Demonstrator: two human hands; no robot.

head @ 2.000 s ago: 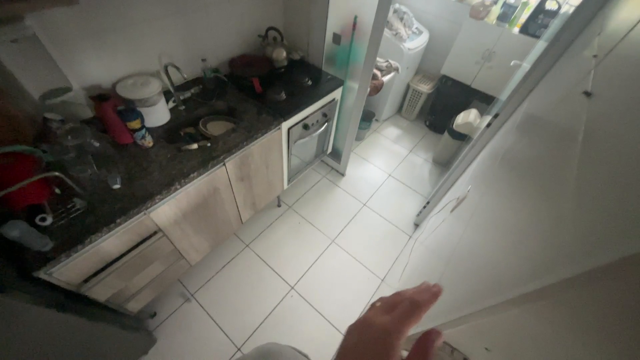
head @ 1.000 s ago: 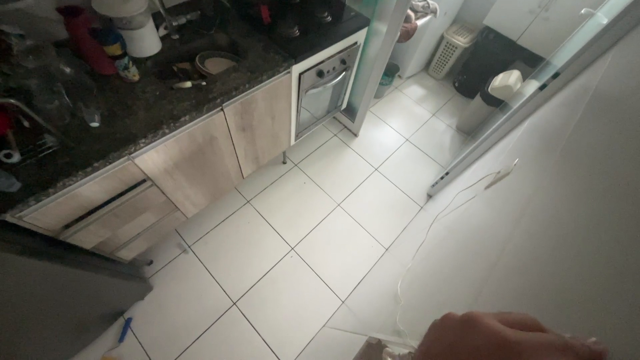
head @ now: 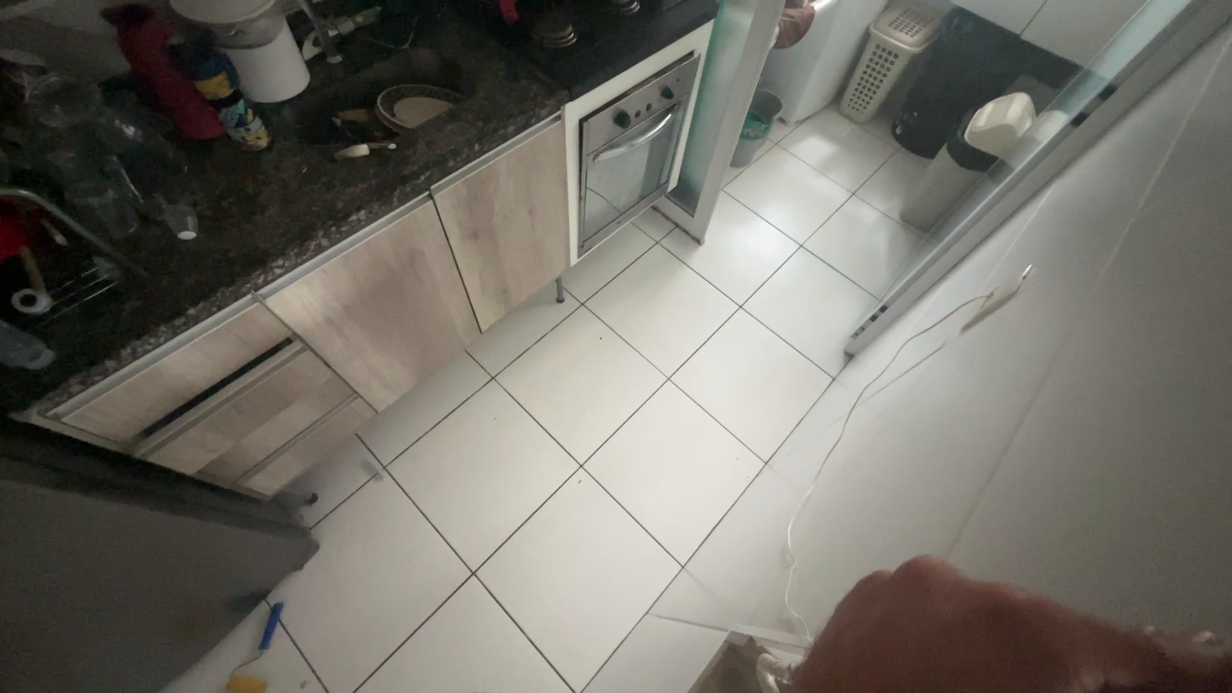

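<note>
My right hand is at the lower right, its fingers curled; whether it holds anything is hidden. Just left of it are the upper end of a brownish object, not clear enough to name, and a looped whitish piece. A thin white cord runs from the wall down to near the hand. My left hand is not in view. On the tiled floor at the lower left lies a small paint roller with a blue handle and a yellow head.
A dark granite counter with dishes and bottles stands above wooden cabinets on the left, beside an oven. A glass sliding door frame borders a laundry area with a laundry basket and a bin. White wall on the right.
The view has tilted down, bringing the paint roller into sight. My right hand, its fingers spread two seconds ago, is now curled and further right in view.
</note>
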